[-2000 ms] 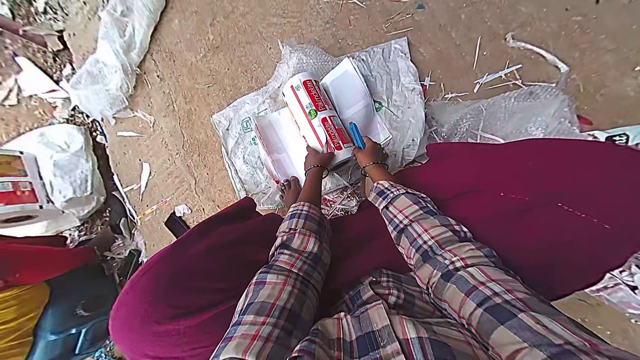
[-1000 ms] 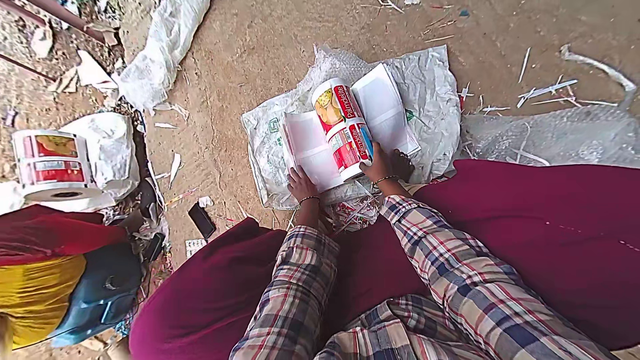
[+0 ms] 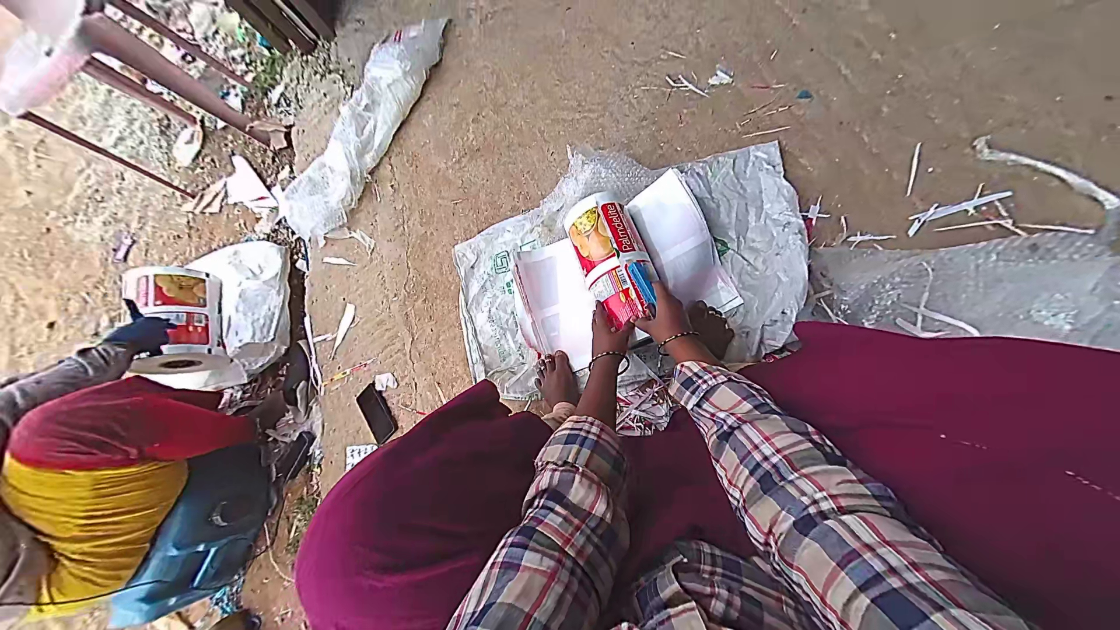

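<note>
A stack of printed label sheets (image 3: pixel 602 245), red and white with food pictures, lies curved over opened white sheets (image 3: pixel 678 232) between my feet. My left hand (image 3: pixel 611 332) is at the near end of the printed stack, its fingers touching the edge; whether it grips is unclear. Beside it, my right hand (image 3: pixel 667 317) holds a blue tool (image 3: pixel 642 284), perhaps a cutter, against the right side of the print. Under everything are a crumpled white plastic sack (image 3: pixel 761 201) and bubble wrap (image 3: pixel 608 171).
Paper strips (image 3: pixel 643 407) lie near my feet, and more scraps (image 3: pixel 962 210) at the right. A phone (image 3: pixel 376 413) is on the ground at left. Further left, a co-worker's gloved hand (image 3: pixel 140 334) touches a printed roll (image 3: pixel 188 306). Clear plastic wrap (image 3: pixel 367 131) lies behind.
My left hand has moved from the left white sheets to the near end of the printed stack. The co-worker's gloved hand has come onto the roll at left.
</note>
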